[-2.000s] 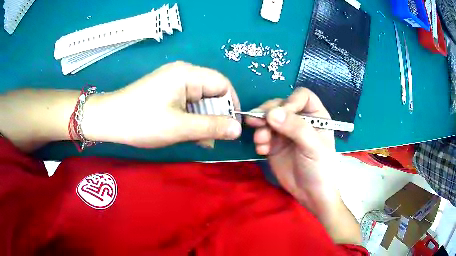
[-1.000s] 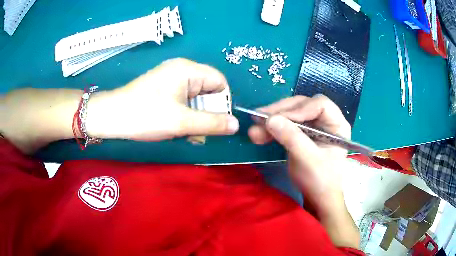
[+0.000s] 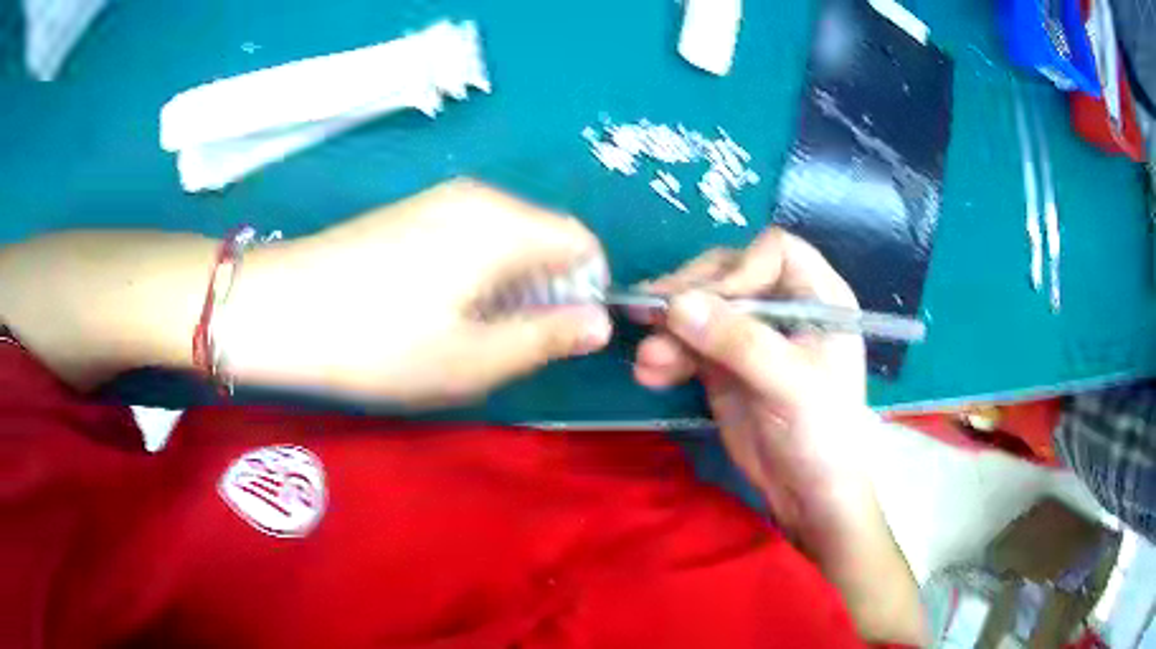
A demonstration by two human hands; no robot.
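The view is blurred. My left hand [image 3: 418,298] is closed around a white watch strap [image 3: 545,289]; only its end shows between thumb and fingers. My right hand [image 3: 761,342] holds silver tweezers [image 3: 824,317] like a pen. The tweezers' tip points left and meets the strap end; whether it grips a small part cannot be told. A loose pile of small whitish pieces [image 3: 729,171] lies on the green mat beyond my hands. A black sheet [image 3: 862,178] with a pale line of specks lies beyond my right hand, which overlaps its near end.
A fanned stack of white straps [image 3: 317,95] lies at upper left. A white piece [image 3: 710,36] is at the top edge. Spare tweezers [image 3: 1042,209] lie right of the black sheet. A blue bin [image 3: 1050,41] and red bin [image 3: 1105,121] are at upper right. A carton [image 3: 1052,545] stands on the floor.
My right hand has turned the tweezers flatter than one second ago, and their tip has moved onto the strap end. The whole view has shifted slightly and blurred.
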